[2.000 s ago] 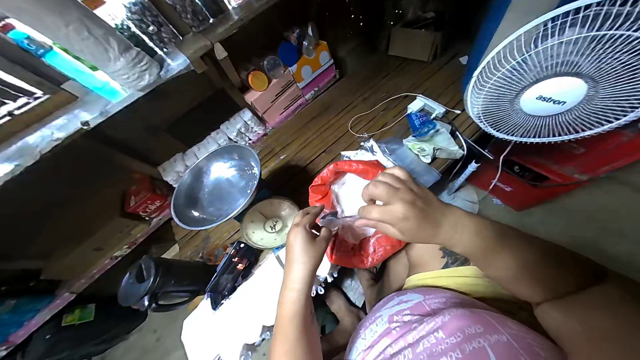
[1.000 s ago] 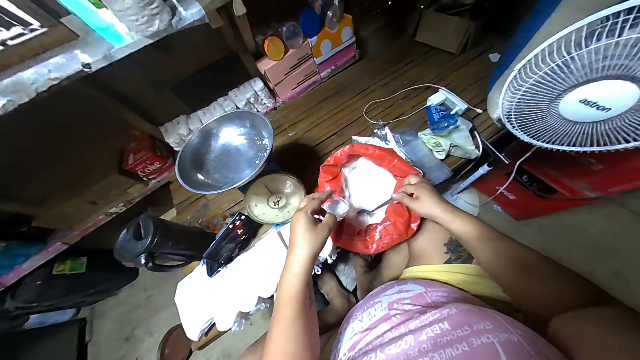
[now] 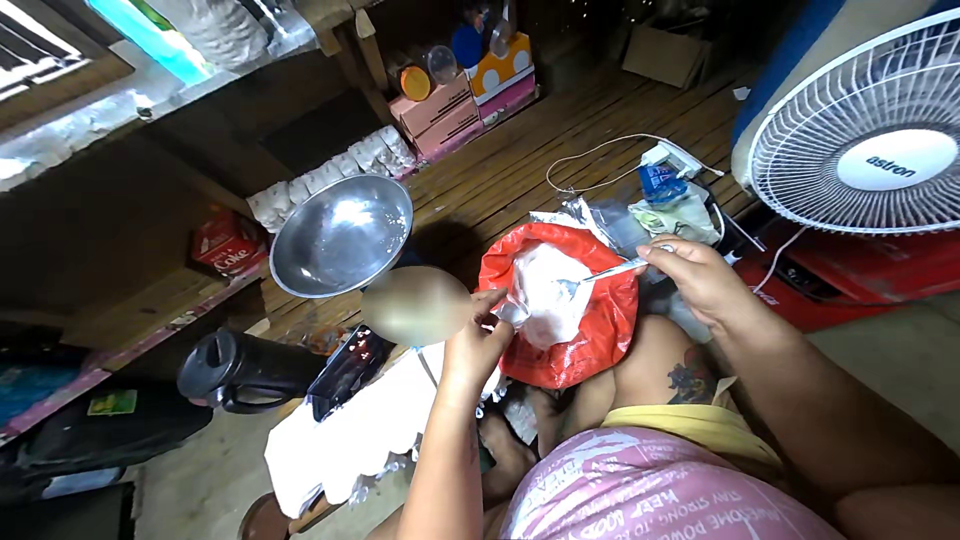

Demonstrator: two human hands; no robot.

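Observation:
A red plastic bag (image 3: 607,330) with its rim rolled open holds white powder (image 3: 551,289). My right hand (image 3: 686,274) grips the handle of a metal spoon (image 3: 615,270), whose bowl end lies over the powder. At the bag's left rim, my left hand (image 3: 480,334) pinches a small clear plastic bag (image 3: 514,311) between thumb and fingers. Whether that small bag has powder in it, I cannot tell. Left of the red bag are a round, blurred lid-like thing (image 3: 416,306) and a wide metal bowl (image 3: 341,236).
A black jug (image 3: 240,367), a dark glossy case (image 3: 351,371) and a white cloth or plastic sheet (image 3: 337,442) lie to the left. On the right stand a white fan (image 3: 855,150) and a red crate (image 3: 847,277). A white power strip (image 3: 671,159) and its cord lie beyond the bag.
My hands were close together over the red bag and are now apart, one at each side. The spoon now shows clearly in my right hand, reaching over the powder.

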